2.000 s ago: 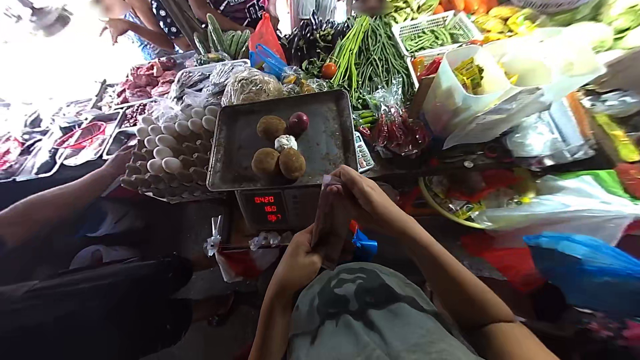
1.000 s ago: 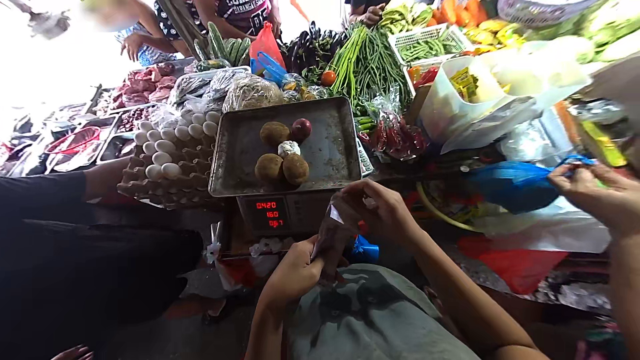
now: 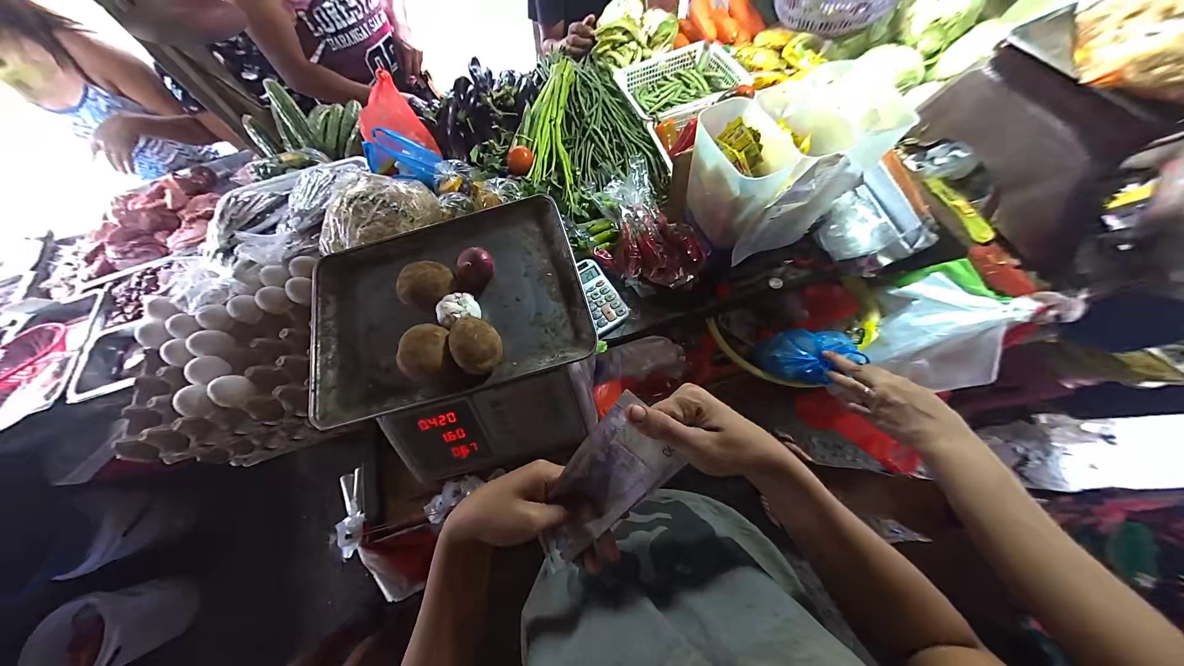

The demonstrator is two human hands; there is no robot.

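My left hand (image 3: 513,507) grips the lower end of a few banknotes (image 3: 615,462) in front of my chest. My right hand (image 3: 708,430) pinches their upper end between thumb and fingers. Just beyond my hands stands a digital scale (image 3: 486,421) with red lit figures. Its metal tray (image 3: 546,277) holds several brown round potatoes (image 3: 476,346), a red onion (image 3: 474,268) and a garlic bulb (image 3: 458,309). A calculator (image 3: 601,298) lies to the right of the tray.
Egg cartons with white eggs (image 3: 211,344) stand left of the scale. Behind are long beans (image 3: 606,129), eggplants (image 3: 481,106) and bagged red chilies (image 3: 657,245). At right, another person's hand (image 3: 893,398) touches a blue plastic bag (image 3: 805,356). More people stand across the stall.
The banknotes are spread wider between my hands than before. The other person's hand at right, absent two seconds ago, has moved the blue bag inward and down. The view has shifted slightly.
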